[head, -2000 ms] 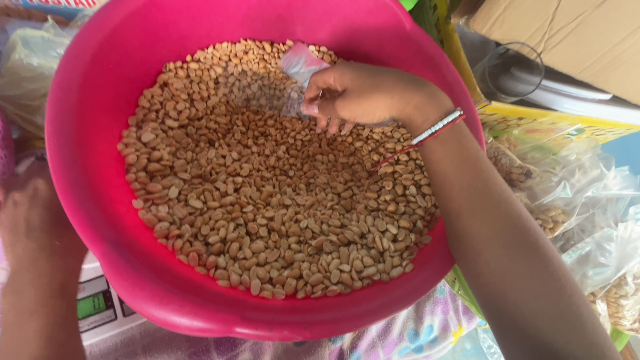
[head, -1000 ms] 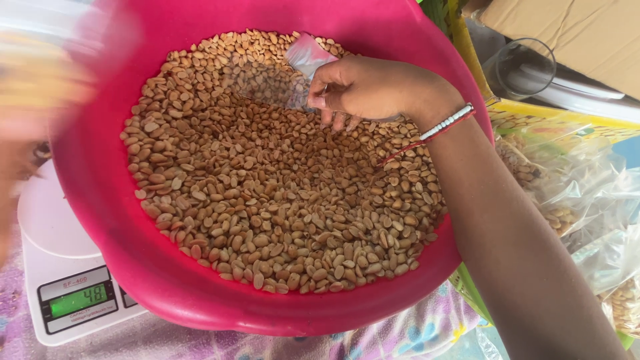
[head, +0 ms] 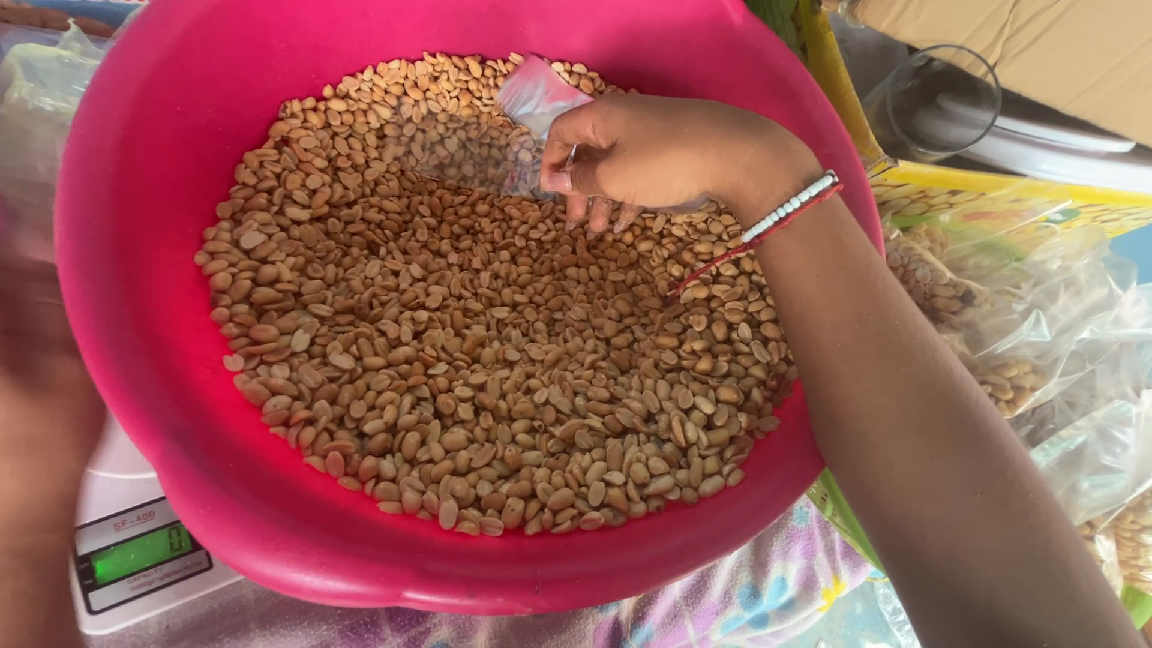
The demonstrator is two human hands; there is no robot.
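A large pink plastic basin (head: pixel 135 360) holds a broad heap of shelled peanuts (head: pixel 504 360). My right hand (head: pixel 639 157), with a beaded bracelet (head: pixel 792 209) at the wrist, rests over the far right of the heap. Its thumb and fingers pinch a small clear plastic bag (head: pixel 468 153) that lies on the peanuts; a cup or scoop cannot be made out. My left hand (head: pixel 40 450) is a blur at the left edge, beside the basin; its fingers and anything in them cannot be made out. Below it, partly under the basin's rim, is a white digital scale (head: pixel 144 558) with a lit green display.
Clear bags of peanuts (head: pixel 1008 378) lie to the right of the basin. Behind them stand a yellow-edged carton (head: pixel 1008 180), a drinking glass (head: pixel 943 103) and cardboard (head: pixel 1035 54). Clear plastic (head: pixel 49 108) lies at the far left. A patterned cloth (head: pixel 747 585) is under the basin.
One second ago a blurred, pale yellowish thing was at my left hand, upper left; it no longer shows. The scale's display has dropped to zero. My right hand stays on the small bag.
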